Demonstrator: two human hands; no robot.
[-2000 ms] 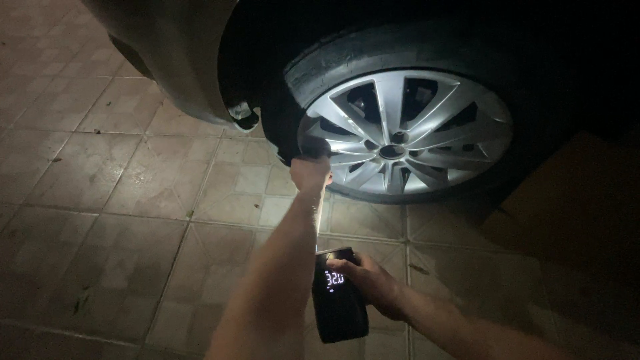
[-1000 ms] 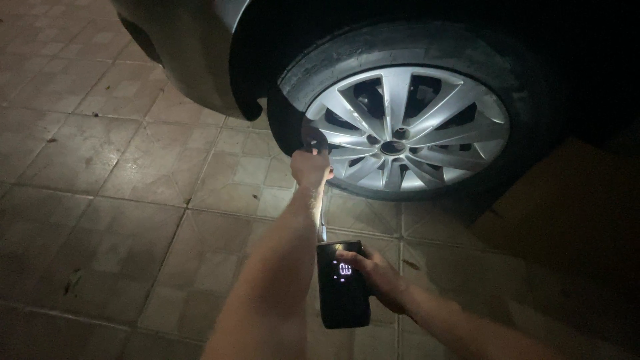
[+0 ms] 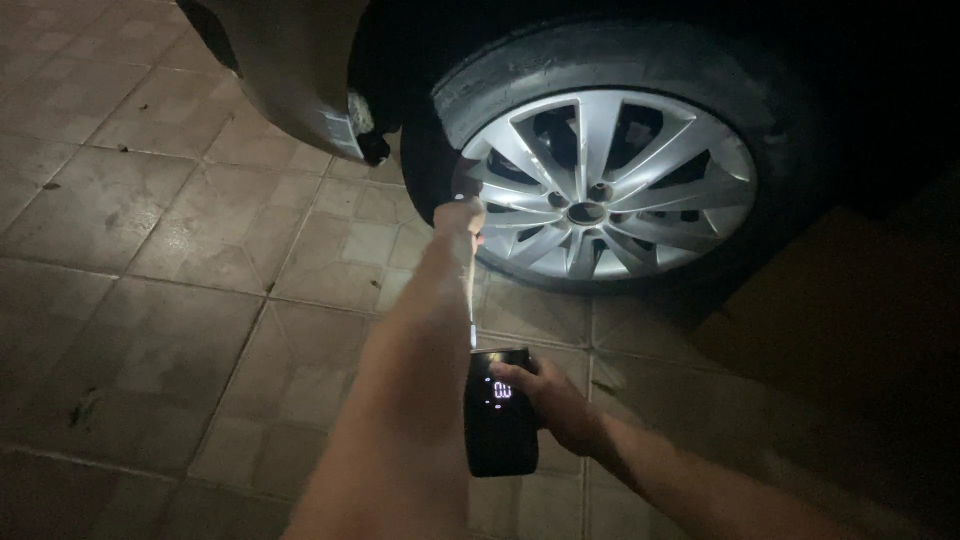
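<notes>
My right hand (image 3: 555, 397) grips a black portable tire inflator (image 3: 501, 442) from its right side, thumb on the front near the top. Its lit display reads 0.0. A thin hose (image 3: 472, 300) rises from the inflator's top toward my left hand (image 3: 459, 216). That hand is at the left edge of the silver alloy wheel (image 3: 600, 180), its fingers bent near the rim. What they hold is too dark and small to tell, and the valve cannot be made out. Around the wheel runs a black tire (image 3: 592, 60).
A car's bumper (image 3: 292, 82) with a scuffed lower corner overhangs at the upper left, beside the dark wheel arch. Square paving tiles (image 3: 97, 202) with a few dry leaves cover the ground. Deep shadow lies at the right.
The inflator's display read 32.0 two seconds ago and reads 0.0 in the later frames. Both hands remain in about the same places, one at the wheel and one on the inflator.
</notes>
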